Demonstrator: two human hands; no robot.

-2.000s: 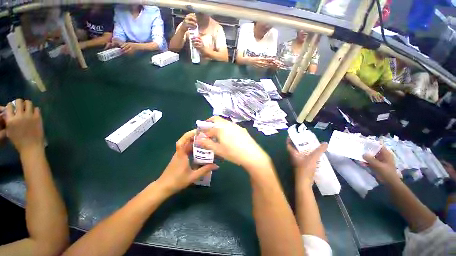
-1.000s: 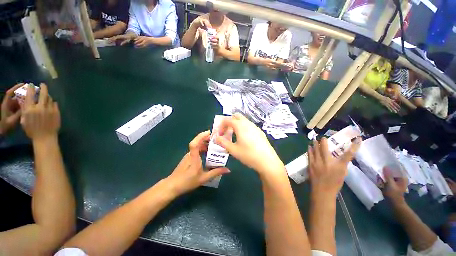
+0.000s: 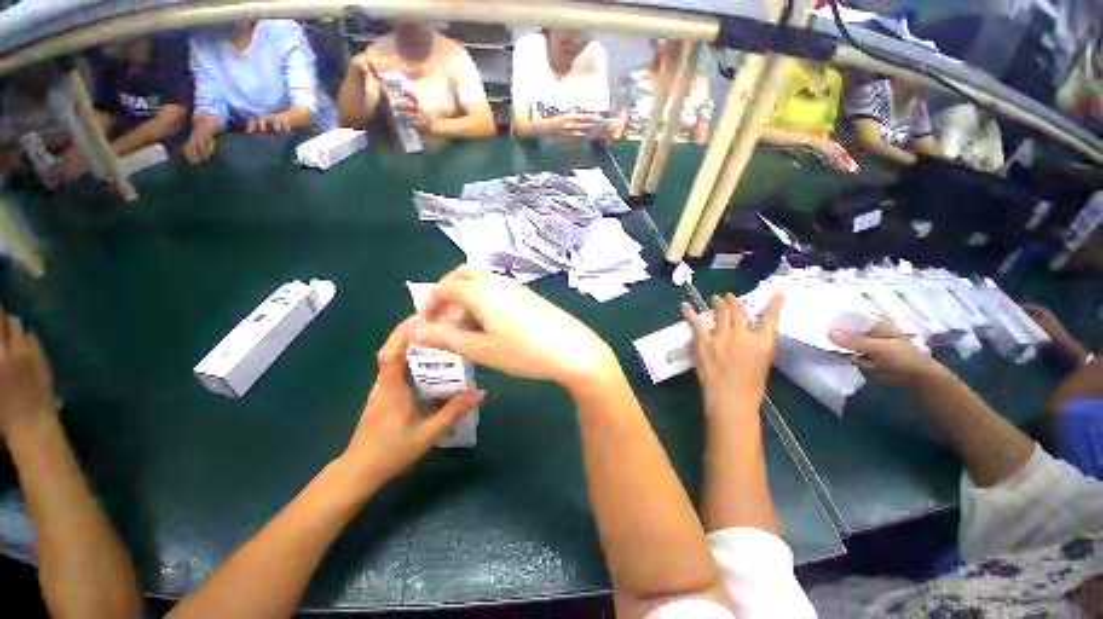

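Observation:
A narrow white carton (image 3: pixel 440 371) with small dark print stands tilted up in front of me, its lower end at the green table. My left hand (image 3: pixel 405 393) grips its sides, with the thumb across the lower front. My right hand (image 3: pixel 490 320) is over the upper end, fingers bent onto it; they hide most of that end. A white flap or paper edge shows just above the fingers. Another white carton (image 3: pixel 266 336) lies flat on the table to the left.
A heap of printed leaflets (image 3: pixel 544 230) lies mid-table. A neighbour's hands at right hold a carton (image 3: pixel 668 351) and white paper, beside a row of white wrapped pieces (image 3: pixel 931 302). Pale posts (image 3: pixel 723 169) stand behind. Another person's arm is at far left. People sit opposite.
The view has swung, so things sit further left in the picture. My right hand's fingers now cover the carton's upper end more. The right neighbour's carton is lower and flatter.

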